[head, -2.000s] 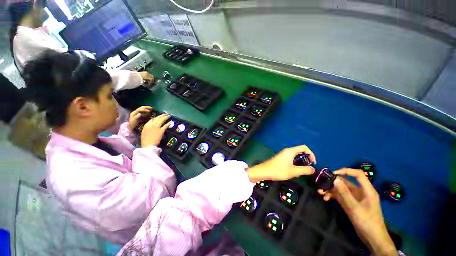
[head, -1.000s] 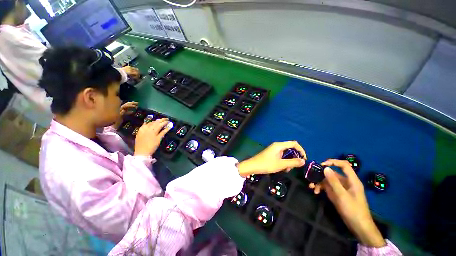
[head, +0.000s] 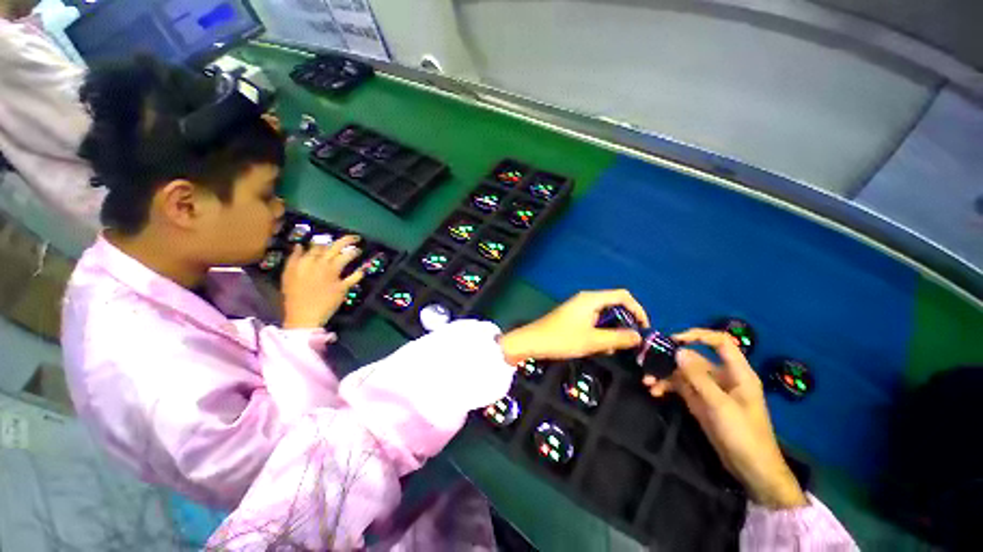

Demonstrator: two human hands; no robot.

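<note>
My left hand [head: 587, 326] holds a small black round gauge [head: 617, 317] in its fingertips. My right hand [head: 724, 404] holds another black gauge [head: 658, 354] with a pinkish glint on its rim, close beside the first; whether the two touch is hard to tell. Both are held above a black foam tray [head: 617, 466]. The tray has several lit-faced gauges in its left pockets, such as one gauge [head: 554, 442], and bare pockets in its middle. My left forearm and right hand hide parts of the tray.
Two loose gauges stand on the blue mat [head: 690, 248], one [head: 792, 377] right of my right hand. A full tray [head: 504, 259] lies beyond my left forearm, a partly filled tray [head: 377, 167] farther left. A person in pink [head: 205, 377] works at my left. A dark shape [head: 938, 453] is at far right.
The view has shifted, so the bench things sit farther left and higher. Both hands still hold their gauges close together over the tray. The neighbour's head has turned down toward their tray.
</note>
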